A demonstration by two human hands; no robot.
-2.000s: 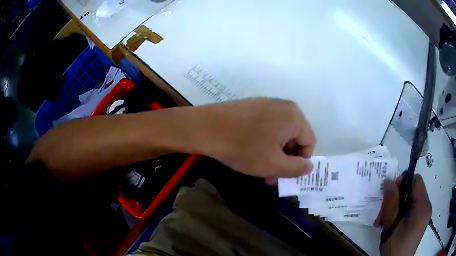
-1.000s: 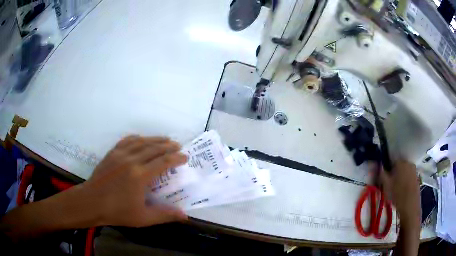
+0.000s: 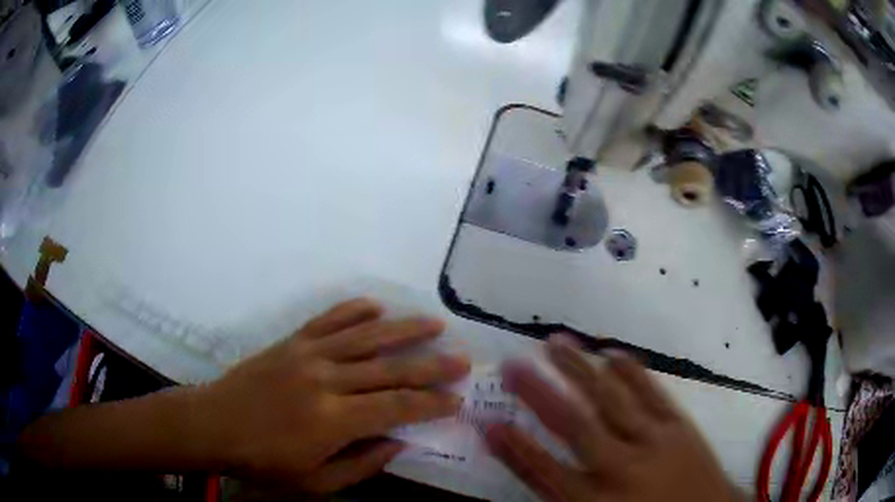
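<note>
White care labels with black print lie on the white table near its front edge, partly hidden by both hands. My left hand is flat over their left side, palm down, fingers spread towards the right. My right hand is blurred, at their right side, with its fingers spread. Neither hand visibly grips the labels. The sewing machine's needle plate and presser foot are beyond the hands.
Red-handled scissors lie at the front right. Black fabric scraps and a dark-handled tool lie on the machine bed at right. Clear plastic is at the back left. A red basket edge shows below the table at left.
The view has swung from the baskets to the machine. The long dark scissors have left my right hand, which has come back left to the labels. The fanned labels are now mostly covered.
</note>
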